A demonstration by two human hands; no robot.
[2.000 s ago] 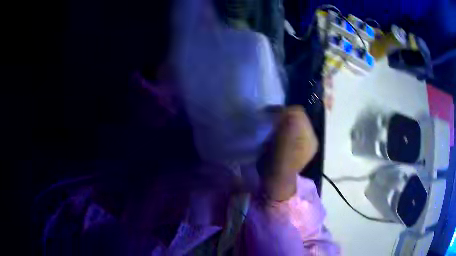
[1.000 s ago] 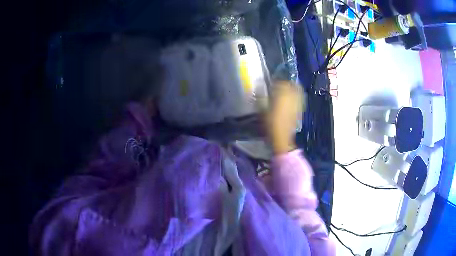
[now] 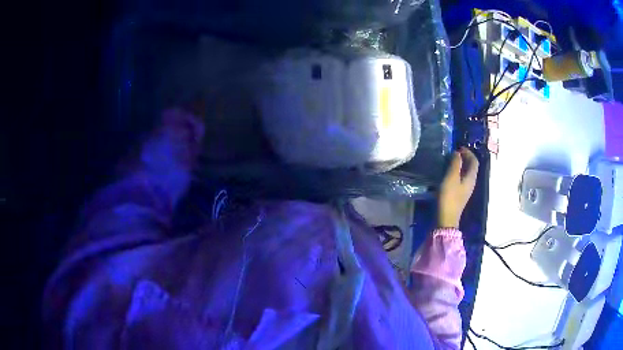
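Note:
Two white rounded units (image 3: 379, 116) stand side by side inside a dark crate lined with clear film (image 3: 442, 89). Each shows a small dark port, and the right one has a yellow label. Clear plastic seems to cover them. My right hand (image 3: 459, 183) is beside the crate's right rim near the table edge, fingers slightly curled and holding nothing visible. My left hand (image 3: 183, 130) is dim and blurred at the left of the crate, apart from the units; its grip cannot be made out.
On the white table (image 3: 509, 287) at the right, two white units with black panels (image 3: 585, 205) stand with thin black cords. Behind them are more white units. A power strip (image 3: 519, 51) with blue sockets and a yellow cylinder (image 3: 568, 65) are at the table's upper end.
My right hand has come off the white units and moved right, toward the table edge. The two units now rest in the crate with neither hand on them. The view has shifted slightly.

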